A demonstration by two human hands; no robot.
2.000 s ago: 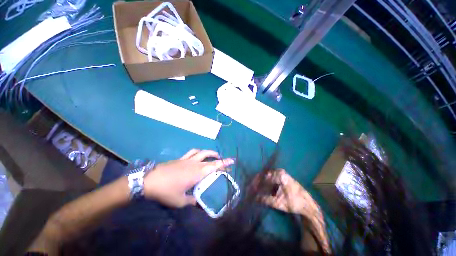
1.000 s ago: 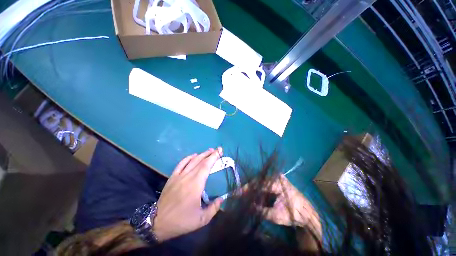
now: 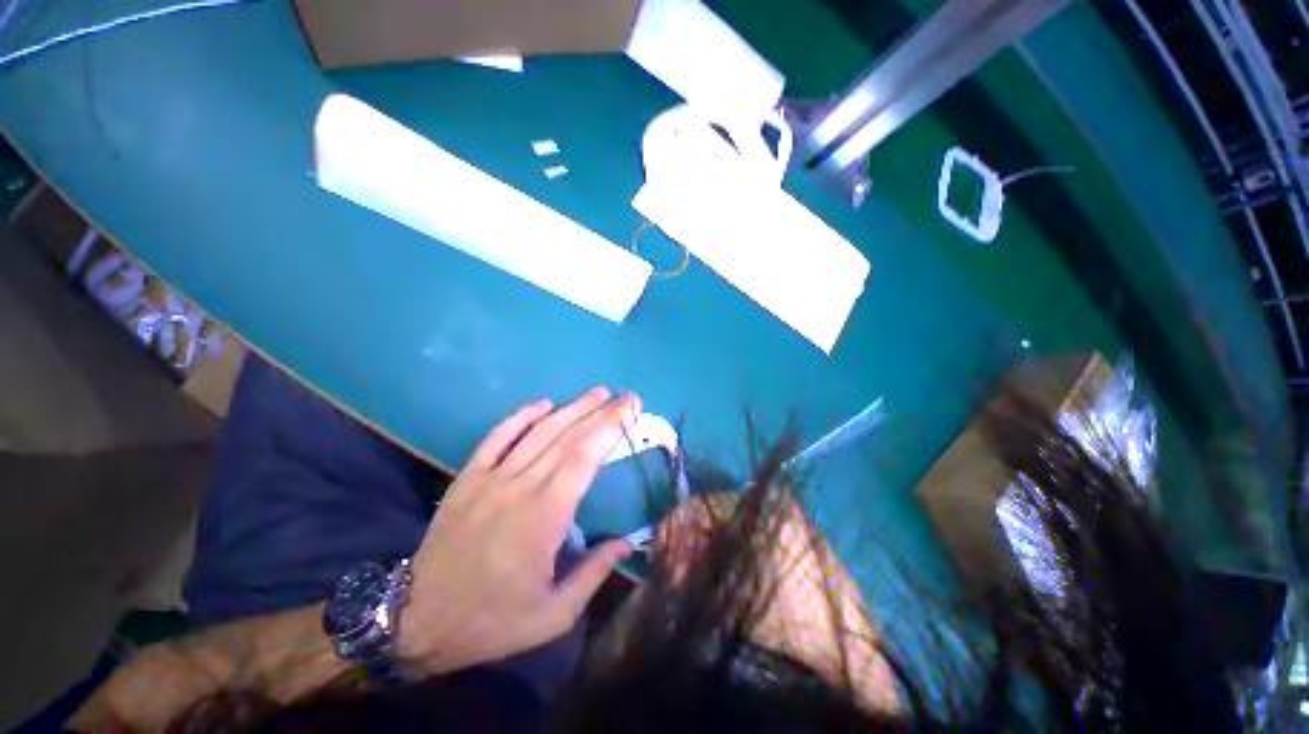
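A white rounded-square plastic frame (image 3: 655,432) lies at the bench's near edge, partly covered by my hands and dark hair. My left hand (image 3: 520,538), with a watch at the wrist, lies over the frame's left side, fingertips on its top corner and thumb at its lower side. My right hand (image 3: 768,574) is at the frame's lower right; hair hides its fingers, so its grip cannot be told. A thin pale wire lead (image 3: 840,430) sticks out beyond my right hand on the green bench.
A long white strip (image 3: 474,215) and a wider white sheet (image 3: 768,251) lie ahead, with tiny white pieces (image 3: 546,148) and a yellowish loop (image 3: 640,265). Behind are a brown carton (image 3: 467,29), a metal post (image 3: 919,79) and a wired frame (image 3: 972,195). A carton with clear film (image 3: 1005,473) stands right.
The view has shifted, so the bench items sit higher in the picture. My left hand has gone from the frame's upper left to lying flat over its left side. The pale lead beyond my right hand now shows more.
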